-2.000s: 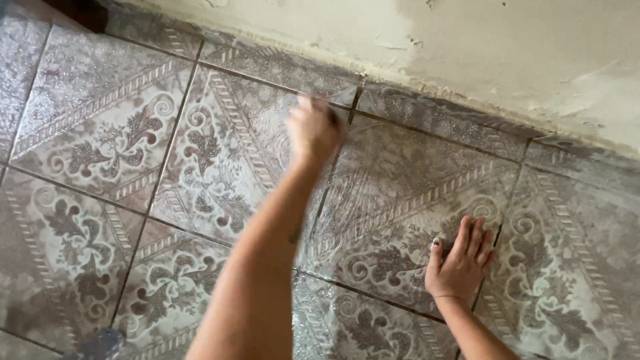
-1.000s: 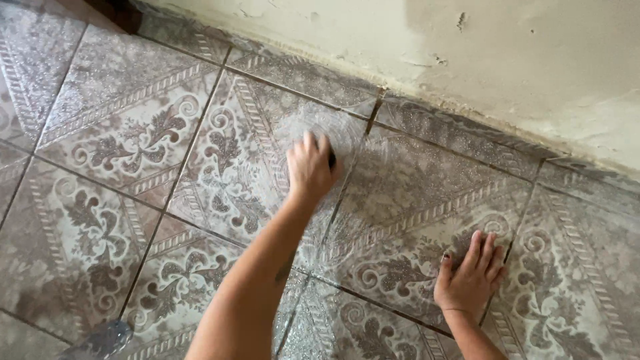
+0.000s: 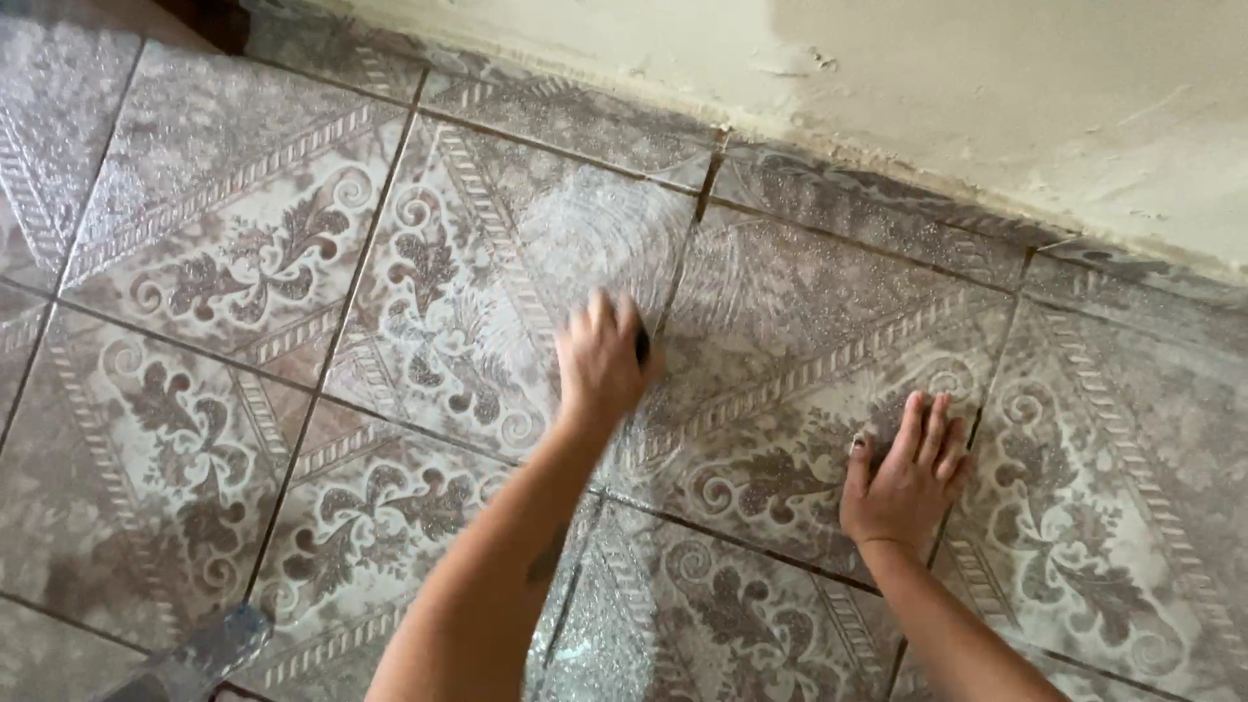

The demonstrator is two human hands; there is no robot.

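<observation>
My left hand (image 3: 606,356) is closed around a small dark object (image 3: 642,343), mostly hidden by the fingers, low over a patterned floor tile (image 3: 458,292). Whitish curved streaks of wet film (image 3: 595,224) lie on that tile between the hand and the wall. Farther right, my right hand (image 3: 902,483) rests palm down with fingers spread on the neighbouring tile, close to a grout line. It holds nothing.
A pale wall (image 3: 975,97) with rough, chipped plaster meets a tiled strip along the top. A translucent greyish object (image 3: 210,648) is at the lower left. Something dark brown (image 3: 219,21) stands at the upper left. The floor looks wet and shiny.
My left hand, with the dark object in it, has moved over the tile away from the wall. More of the whitish streaks now shows. My right hand has stayed in place on its tile.
</observation>
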